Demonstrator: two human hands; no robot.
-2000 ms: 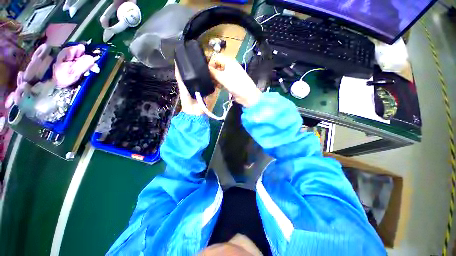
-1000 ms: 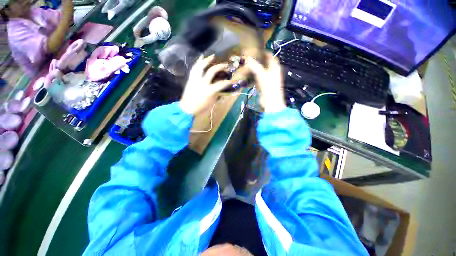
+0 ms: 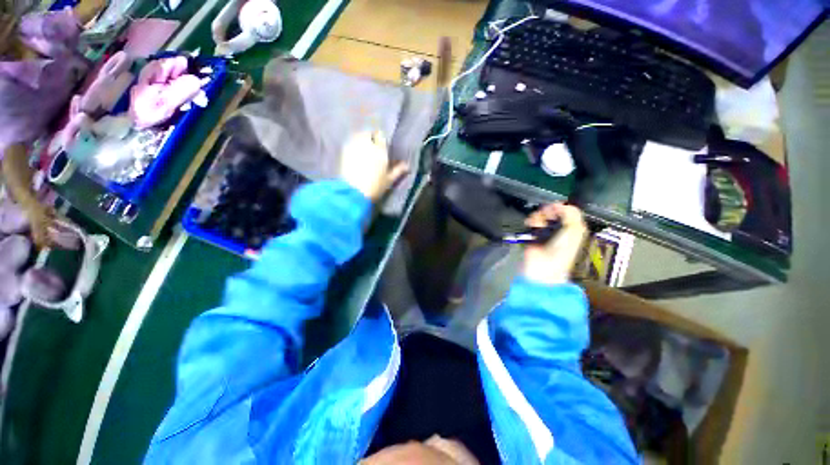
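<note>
My left hand [image 3: 367,165] is on the grey dust bag [image 3: 314,113], which lies over the cardboard and part of the blue parts tray. My fingers touch the bag near its right part. My right hand [image 3: 555,238] is closed on the black headset [image 3: 482,204], held low in front of the desk edge. The headset is blurred and dark, so its shape is only partly clear. A white cable [image 3: 453,91] runs along the desk edge.
The blue parts tray [image 3: 244,195] holds small black parts. The keyboard [image 3: 601,77], round white puck [image 3: 557,160] and white paper [image 3: 667,186] are on the desk. An open carton [image 3: 728,400] stands at lower right. A person's arm [image 3: 32,195] shows at far left.
The headset has moved from above the cardboard down and right, in my right hand. My left hand has come onto the grey bag, which is now spread out. The cable is away from my hands.
</note>
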